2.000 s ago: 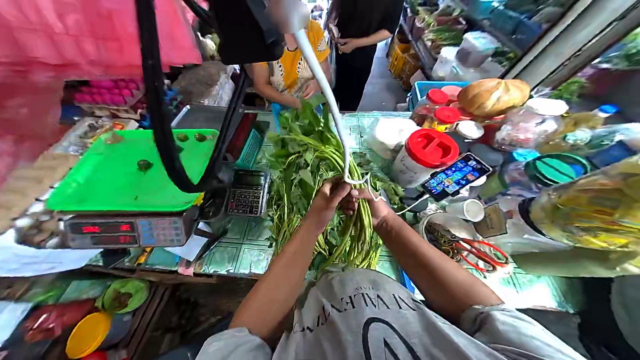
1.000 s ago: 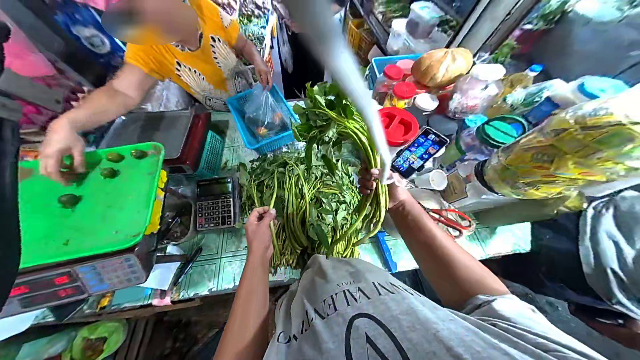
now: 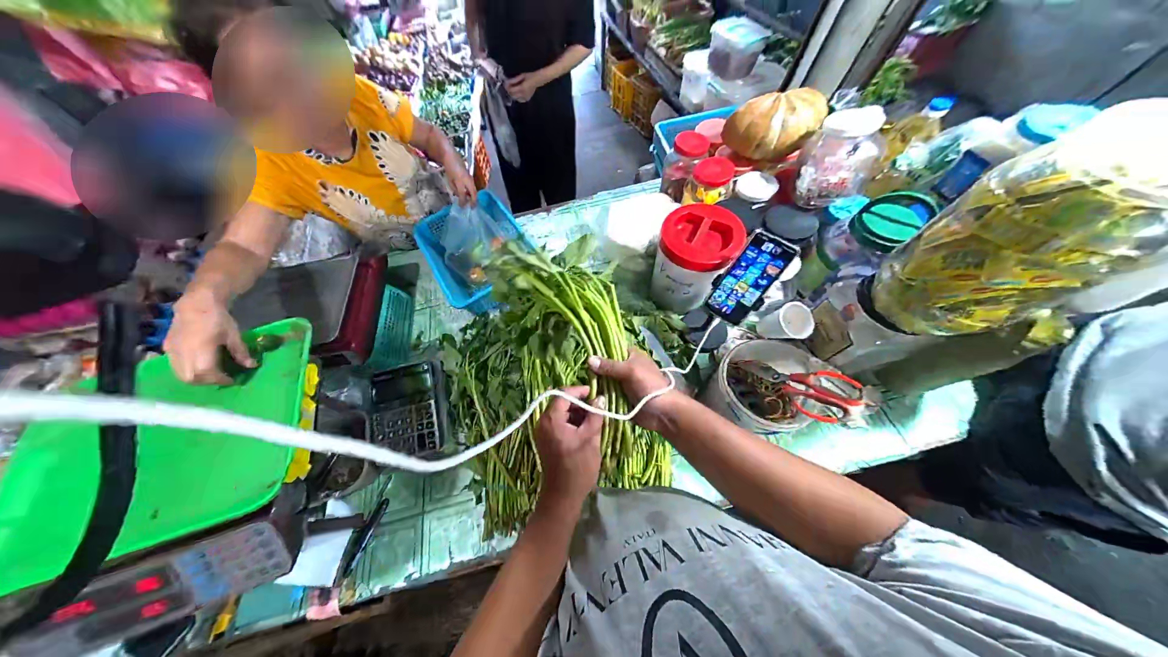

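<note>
A bunch of leafy green vegetable stems [image 3: 589,315] is held in my right hand [image 3: 639,388], whose fingers wrap its right side. My left hand [image 3: 573,433] touches the stems from the left with bent fingers; whether it grips any is unclear. Beneath and to the left, more leafy stems [image 3: 502,438] lie on the green tabletop [image 3: 411,511]. A white cord [image 3: 484,447] crosses the view in front of both hands.
At left are a scale with a green tray [image 3: 164,456] and a calculator [image 3: 406,415]. A person in yellow holds a bag over a blue basket [image 3: 447,274]. At right stand a red-lidded tub [image 3: 698,255], a phone [image 3: 753,274], red scissors [image 3: 821,392] and several jars.
My left hand has moved right, from the left edge of the pile to beside my right hand. The person in yellow came into view after the first frame's partial sight, and reaches onto the green tray.
</note>
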